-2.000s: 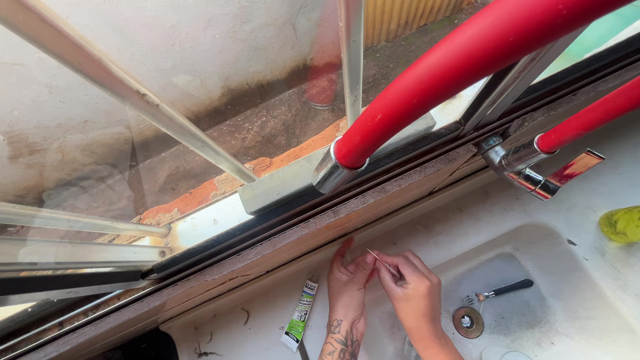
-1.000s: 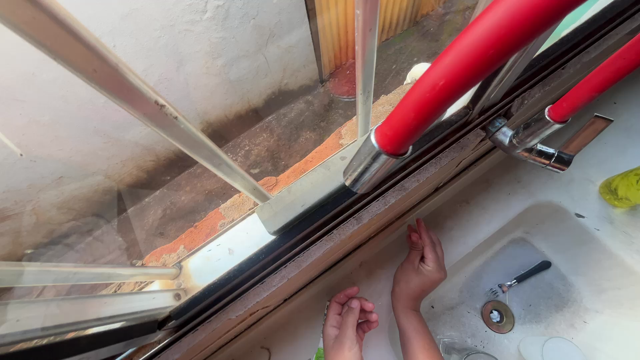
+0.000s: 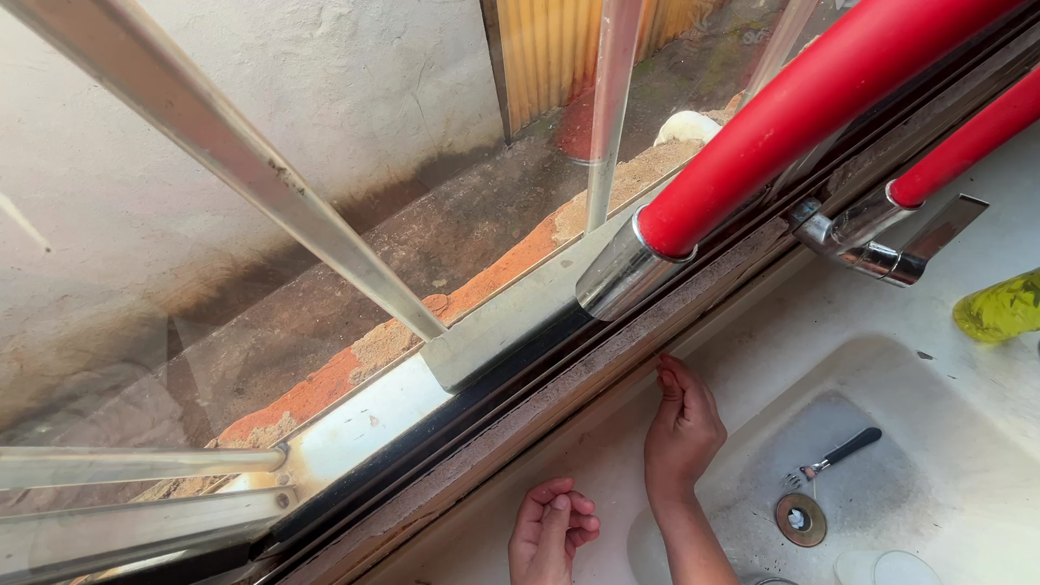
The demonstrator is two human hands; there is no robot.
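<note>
My right hand (image 3: 686,426) is above the left edge of the white sink basin (image 3: 756,439), its fingers bent together and pointing up at the window ledge; a thin sliver seems to stick out at the fingertips, too small to name. Lower and to the left, my left hand (image 3: 554,528) has its fingers curled with the thumb against them; whether it holds anything cannot be told. A fork with a black handle (image 3: 849,447) lies in the basin beside the round metal drain (image 3: 800,520), which has a small pale piece in it.
The red flexible spout (image 3: 780,122) of the faucet crosses the upper right, with its chrome lever (image 3: 946,231) below. A bottle of yellow-green liquid (image 3: 999,309) stands at the right. A window track and metal bars (image 3: 601,122) run beyond the counter. Clear round discs (image 3: 902,569) sit at the bottom.
Two seconds ago my hands were together, with a green-and-white tube beside them. They are now apart, the right one farther right. The view has shifted, and the tube is out of sight.
</note>
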